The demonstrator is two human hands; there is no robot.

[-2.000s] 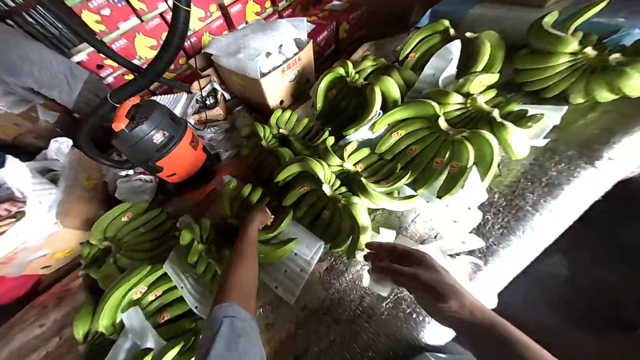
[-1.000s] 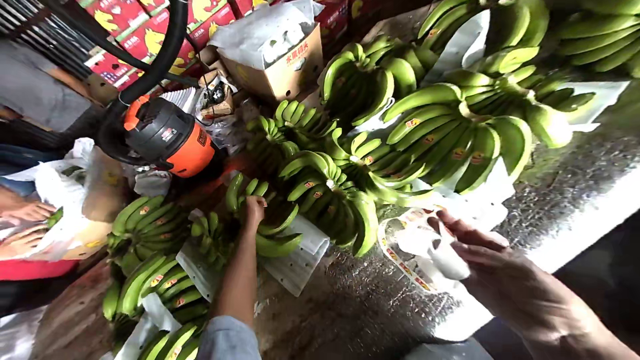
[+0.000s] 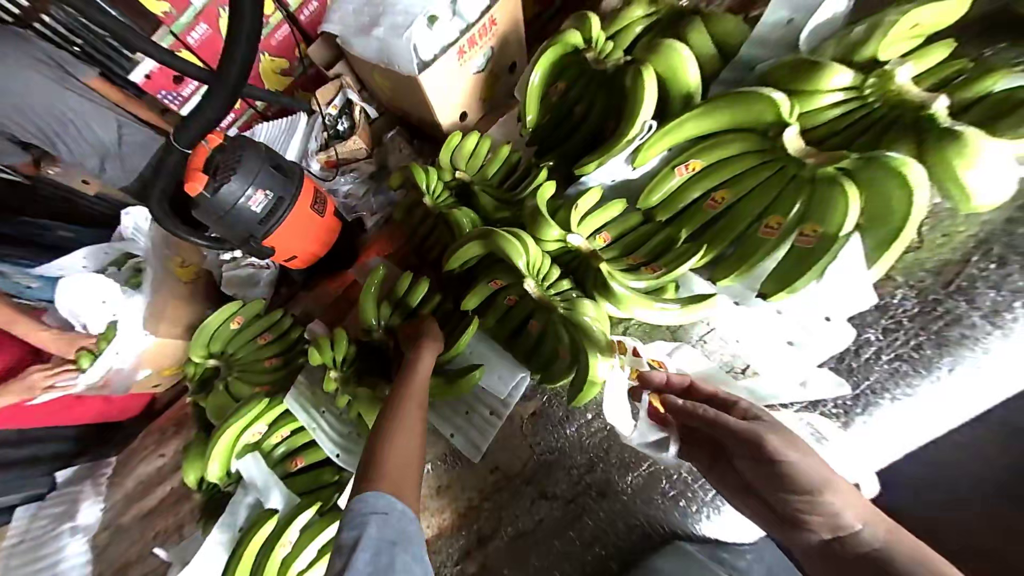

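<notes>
My left hand [image 3: 421, 338] is closed around the upper part of a hand of green bananas [image 3: 456, 380], its fingers partly hidden among the fruit. At the right, my right hand [image 3: 712, 428] pinches a white strip of small red and yellow stickers [image 3: 632, 392] between thumb and fingers. Just beyond the strip lies another banana hand [image 3: 536, 308] bearing stickers on several fruits. A larger stickered hand of green bananas [image 3: 752, 192] rests farther back on white foam sheeting [image 3: 788, 344].
A black and orange shop vacuum [image 3: 264, 200] stands at upper left beneath its black hose. Behind are an open carton [image 3: 448, 72] and red printed boxes [image 3: 280, 60]. More bananas [image 3: 244, 348] lie at left. Another person's hands [image 3: 44, 360] touch bananas beside a lined box [image 3: 172, 304].
My right hand has moved back toward the bananas from its position one second ago, with the sticker strip still in it. My left hand stays at the same bananas.
</notes>
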